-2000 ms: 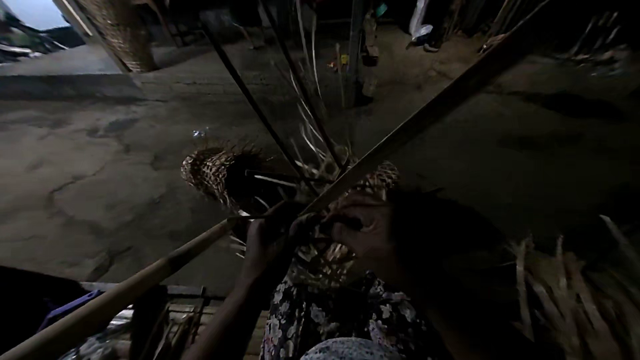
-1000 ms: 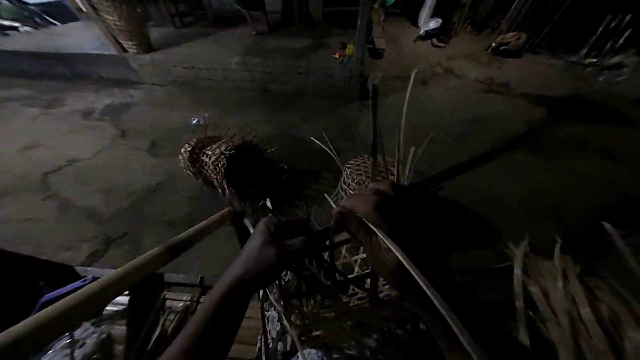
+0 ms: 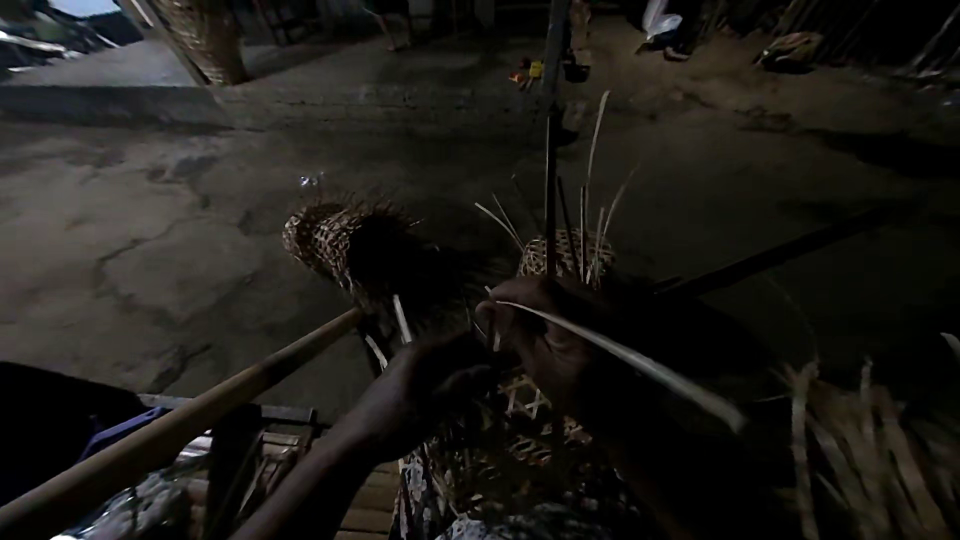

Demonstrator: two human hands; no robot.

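Note:
An openwork woven basket (image 3: 525, 396) with a hexagonal pattern lies in front of my body, largely in shadow. Loose upright strips stick out at its far end. My right hand (image 3: 551, 337) pinches a pale thin strip (image 3: 637, 360) that runs down to the right. Close beside it, my left hand (image 3: 442, 379) rests at the basket with curled fingers; darkness hides what its fingertips touch or hold. A second woven basket (image 3: 322, 240) lies on its side on the ground beyond my left hand.
A long pole (image 3: 262, 382) slants up from the lower left. A bundle of split strips (image 3: 862, 450) stands at the lower right. Slats (image 3: 371, 495) show beneath me. Across the cracked concrete floor (image 3: 172, 277) are a low ledge (image 3: 300, 109) and a tall woven basket (image 3: 206, 37).
The long dark strips that fanned up and right two seconds ago are no longer spread there. A pale strip now extends rightward from my right hand, and the basket's far end shows beyond it.

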